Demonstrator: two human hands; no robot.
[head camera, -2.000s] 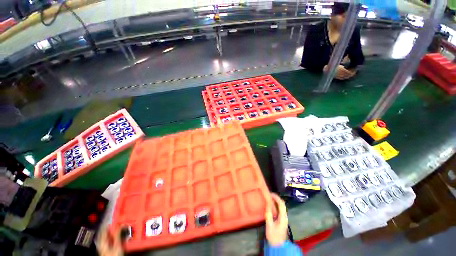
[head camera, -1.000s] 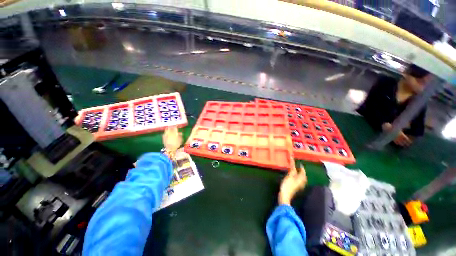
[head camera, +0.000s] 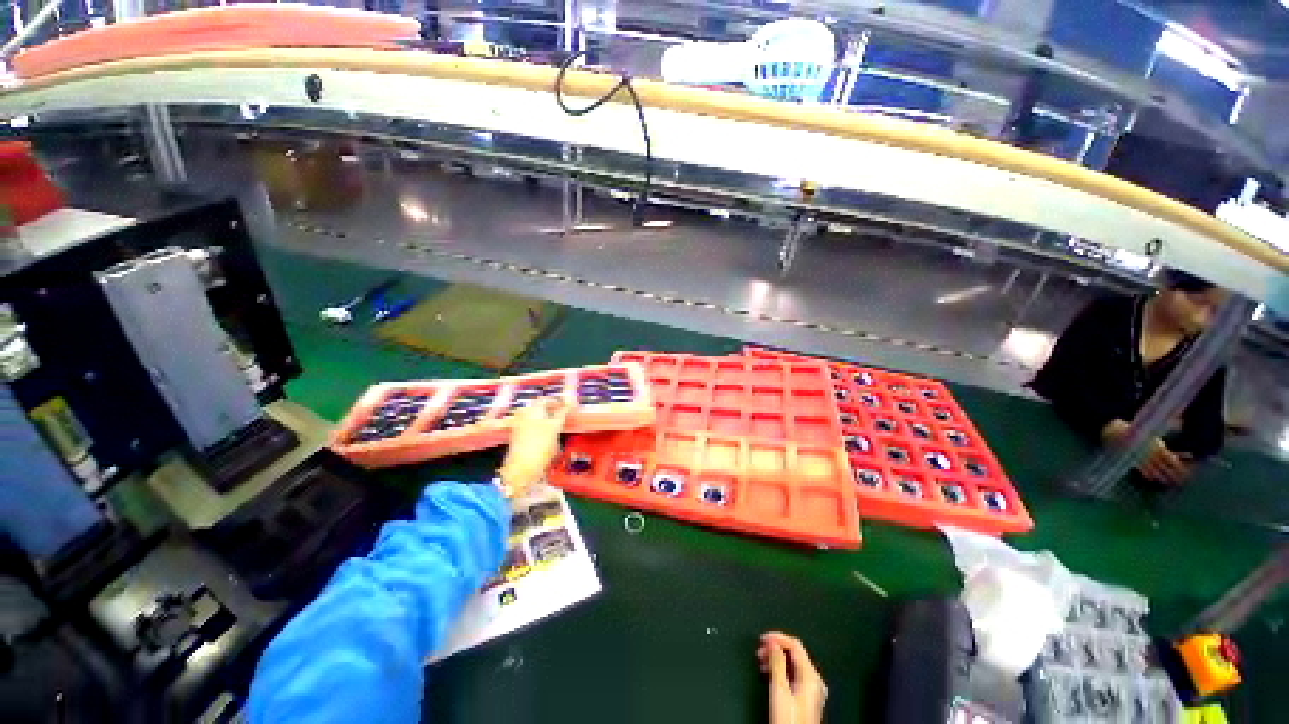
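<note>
A long pale orange compartment foam tray (head camera: 488, 431) packed with small modules lies at the left centre, its right end over the edge of the grid foam tray. My left hand (head camera: 533, 441) holds its near edge, the fingertips at the rim. The red-orange grid foam tray (head camera: 792, 506) has a few lens modules (head camera: 667, 485) in its near row. My right hand (head camera: 793, 682) is low in the view over the green mat, holding nothing, fingers loosely curled and apart.
A filled grid tray (head camera: 990, 498) lies right behind. An instruction sheet (head camera: 566, 579) lies under my left forearm. A black device (head camera: 926, 665), white tissue (head camera: 1012, 617), clear blister tray (head camera: 1103, 679) and yellow emergency-stop box (head camera: 1211, 662) stand right. Fixtures (head camera: 184, 347) stand left. A person (head camera: 1142, 371) sits far right.
The grid tray was set down beside the filled one, and both hands let go of it. My left hand has taken the compartment tray and shifted it right. My right hand has drawn back.
</note>
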